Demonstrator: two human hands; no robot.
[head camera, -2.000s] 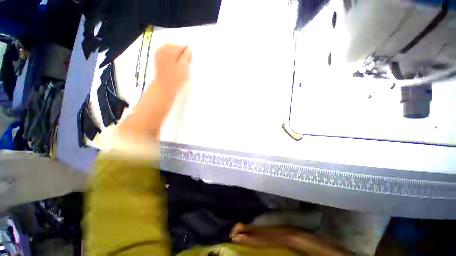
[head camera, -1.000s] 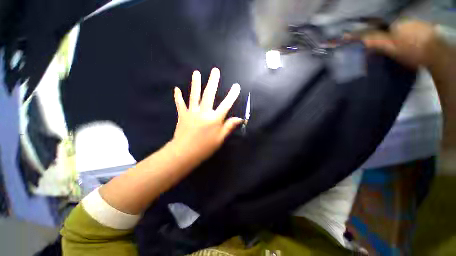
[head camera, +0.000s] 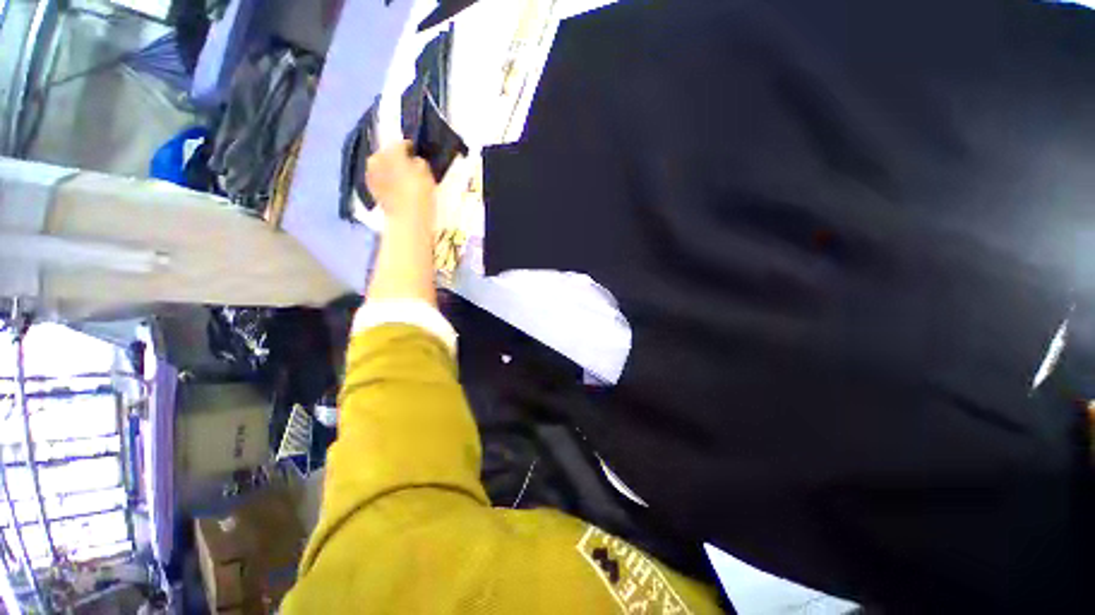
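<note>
A large black garment panel covers the middle and right of the view. A short, narrow pale opening or seam line shows in it at the far right. My left hand is at the lower ends of small black cut pieces at the upper left. Its fingers are bunched and touch the pieces, but whether they grip one is unclear. A tiny skin-coloured sliver at the right edge may be my right hand, almost wholly cut off. The needle and machine head are out of view.
White paper or lining sticks out beside the panel's left edge. A pale beam-like surface reaches in from the left. A grey cloth heap lies beyond the table, and cardboard boxes stand at the lower left.
The view has swung left. My left hand has left the panel and reached the small cut pieces. The machine head and the clear view of my right hand have gone.
</note>
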